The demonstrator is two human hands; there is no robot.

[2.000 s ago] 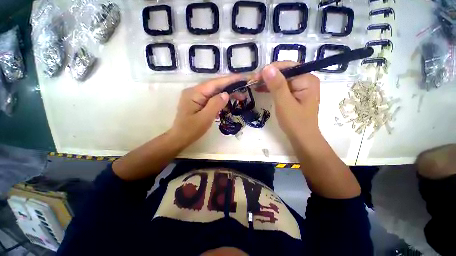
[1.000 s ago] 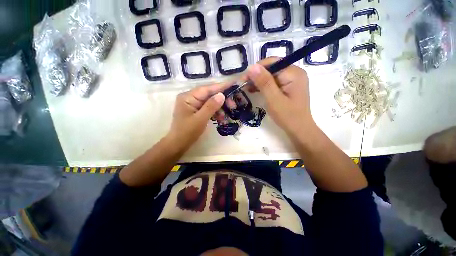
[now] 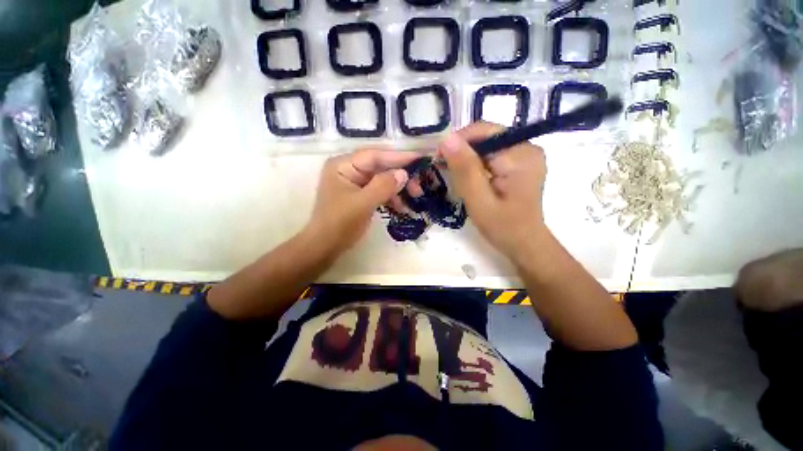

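Note:
My left hand [image 3: 352, 194] holds a black housing frame [image 3: 423, 182] between thumb and fingers, above the bench. My right hand [image 3: 497, 185] grips a slim tool [image 3: 555, 123] like a pen. Its dark handle points up and right, and its tip is at the frame's upper edge, partly hidden by the fingers. A small pile of dark parts [image 3: 407, 229] lies just below the held frame and partly overlaps it in view. A clear blister tray [image 3: 321, 145] beyond my hands holds rows of black square frames [image 3: 288, 113].
A column of small black brackets [image 3: 653, 77] lies right of the tray. A heap of beige pieces [image 3: 641, 187] lies below it. Crinkled clear bags [image 3: 106, 97] are at the left, another bag [image 3: 764, 110] at the far right. Another person's arm [image 3: 775, 280] is at the right edge.
The view has shifted, so the tray and bags sit differently in the picture. The tool's handle tilts lower than a second ago. Both hands remain at the frame.

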